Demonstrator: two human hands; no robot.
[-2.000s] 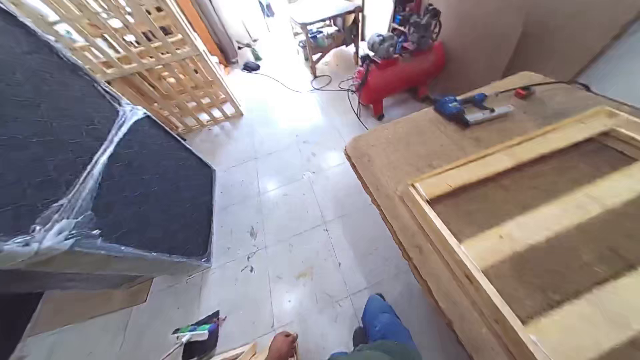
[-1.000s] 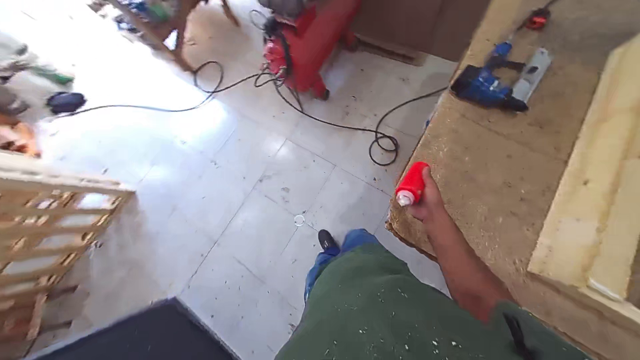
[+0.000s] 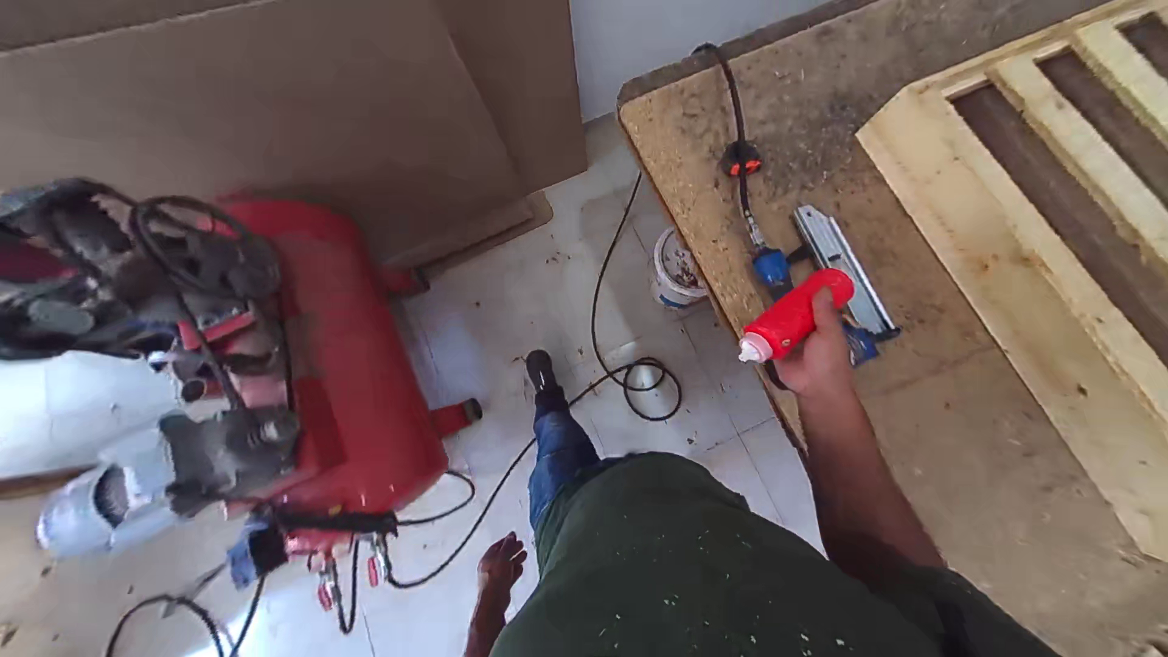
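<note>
My right hand grips a red squeeze bottle with a white nozzle, held tilted above the worktable's edge. Just beyond and partly behind the bottle lies a blue and silver pneumatic nail gun, joined to a black air hose. My left hand hangs low beside my body over the floor, holding nothing that shows, fingers a little apart. A slatted wooden frame rests on the worktable to the right of the nail gun.
On the left stands a red air compressor. A thin black hose loops across the tiled floor by my foot. A white bucket sits beside the particleboard worktable. Large brown sheets lean behind the compressor.
The view has turned and moved closer to the compressor and the nail gun. The red bottle, in my right hand a second ago too, is now over the table edge by the nail gun.
</note>
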